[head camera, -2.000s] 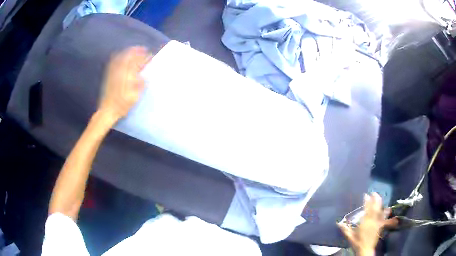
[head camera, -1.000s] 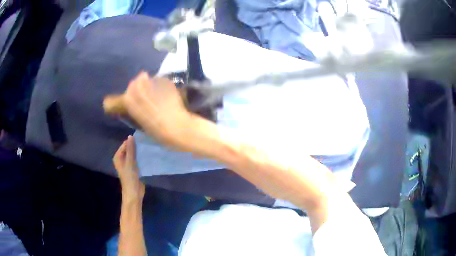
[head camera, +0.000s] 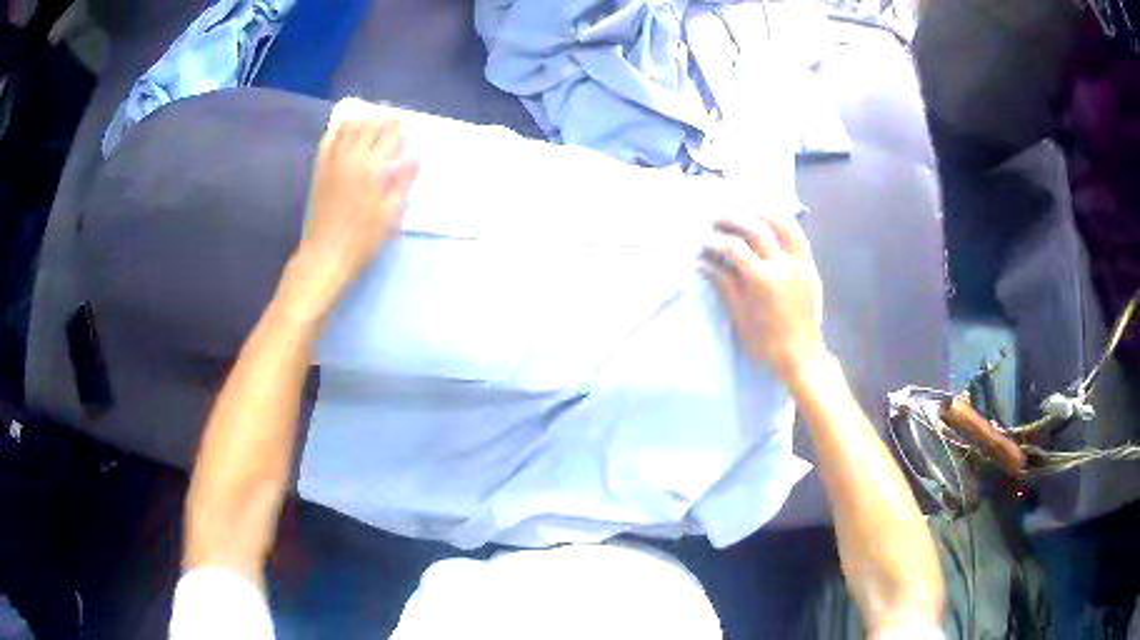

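Note:
A light blue shirt (head camera: 500,300) lies over the grey padded surface, its near part hanging toward my body with creases. My left hand (head camera: 363,169) is on the shirt's far left corner, fingers curled at its edge. My right hand (head camera: 763,269) is on the shirt's right part, fingers bent on the cloth. Whether the right fingers pinch the cloth is hard to tell. The iron, with its brown handle (head camera: 985,431), is parked at the right, away from both hands.
The grey padded table (head camera: 875,325) lies under the shirt. A crumpled light blue pile (head camera: 600,75) is at the far side. A blue strip (head camera: 313,44) and small light blue cloth (head camera: 206,63) are far left. A black rectangle (head camera: 88,356) lies near left. Cords (head camera: 1088,400) run off right.
The iron has gone from my right hand on the shirt to the right side. The shirt has shifted and spreads toward me. My left hand has moved to its far left corner.

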